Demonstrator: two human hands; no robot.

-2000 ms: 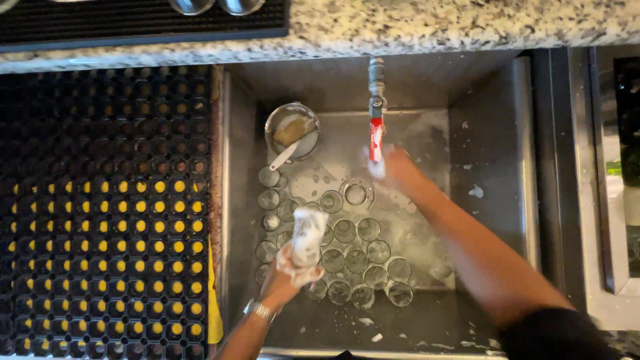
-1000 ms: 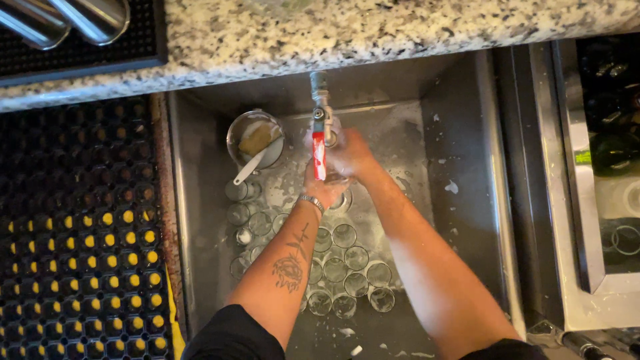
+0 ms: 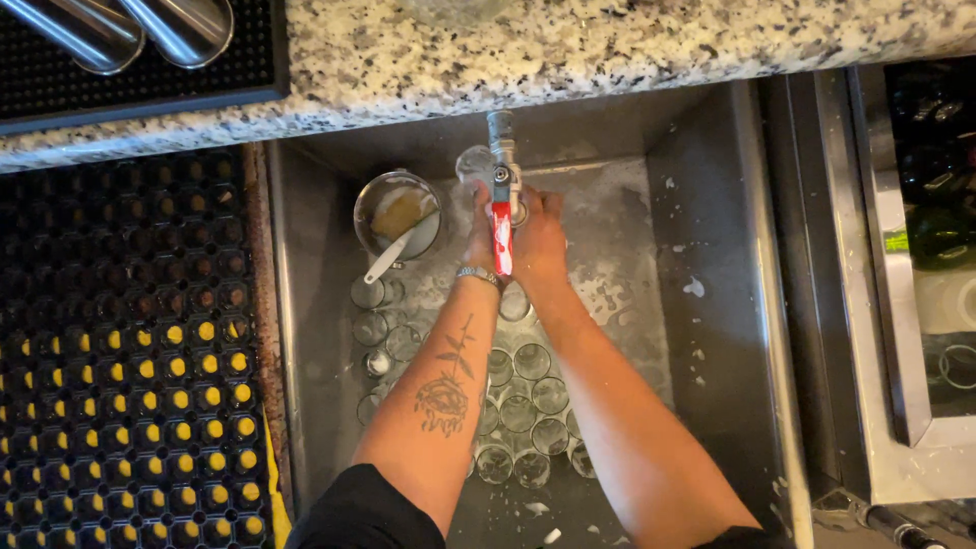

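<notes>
Both my hands are under the tap [image 3: 502,175] with its red lever, over a steel sink [image 3: 709,305]. A clear glass [image 3: 474,164] shows just beyond the fingertips of my left hand [image 3: 480,236], which wears a metal band at the wrist; the tap partly hides the hold. To the right of the lever, my right hand [image 3: 541,236] is curled, its fingers partly hidden. Several clear glasses [image 3: 518,412] stand in the sink below and between my forearms. At the upper left of the sink, a metal pot [image 3: 360,213] holds cloudy liquid, a tan sponge [image 3: 400,213] and a white-handled utensil [image 3: 387,259].
A black rubber mat [image 3: 137,305] with holes, yellow showing through, lies left of the sink. A granite counter [image 3: 572,46] runs along the far side, bearing metal cups [image 3: 187,30] on a black bar mat [image 3: 259,61]. A steel-framed bin [image 3: 900,305] with bottles is at right.
My left hand has moved from above the standing glasses up to the tap, beside my right hand. The foamy glass it held two seconds ago is no longer seen at that spot.
</notes>
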